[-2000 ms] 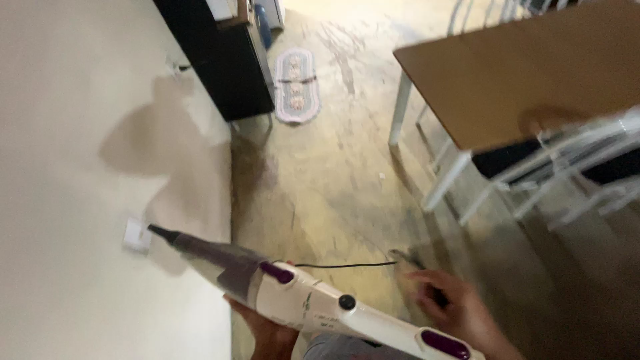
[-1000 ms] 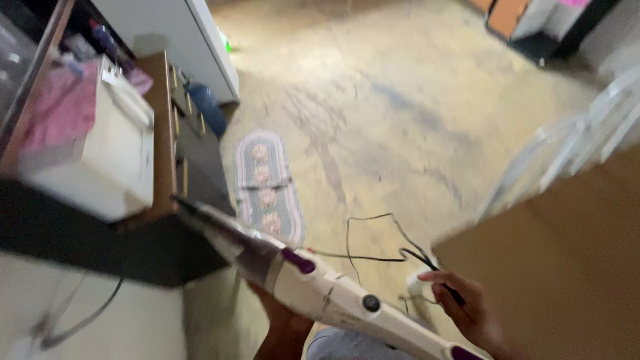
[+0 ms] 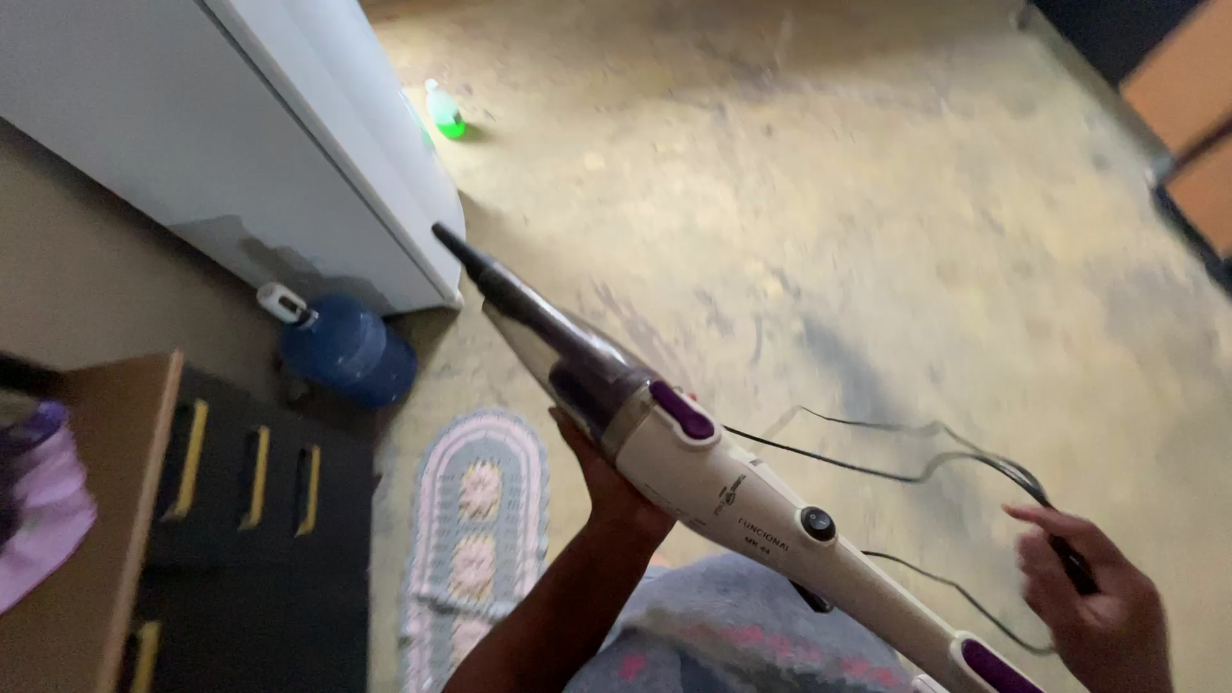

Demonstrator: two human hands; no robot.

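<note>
A white and purple handheld vacuum cleaner [image 3: 712,481] lies diagonally across the view, its dark narrow nozzle toward the upper left. My left hand [image 3: 616,486] supports it from beneath, near where the clear dust cup meets the white body; part of the fingers is hidden behind it. At the lower right, my right hand [image 3: 1097,587] is closed around a gathered part of the black power cord [image 3: 1068,558]. Loops of cord run from that hand to the left, behind the vacuum. A round rocker switch [image 3: 817,524] sits on the vacuum's body.
A white refrigerator [image 3: 289,125] stands at upper left, with a bottle of green liquid [image 3: 445,111] beside it. Below are a blue water jug [image 3: 351,351] with a pump and a black drawer cabinet [image 3: 260,597]. An oval crocheted rug [image 3: 479,491] lies on the floor. Orange-and-black furniture [image 3: 1189,87] is at upper right.
The view has swung and moved forward, from the wall and table to the refrigerator and rug. Both hands still hold the vacuum and cord.
</note>
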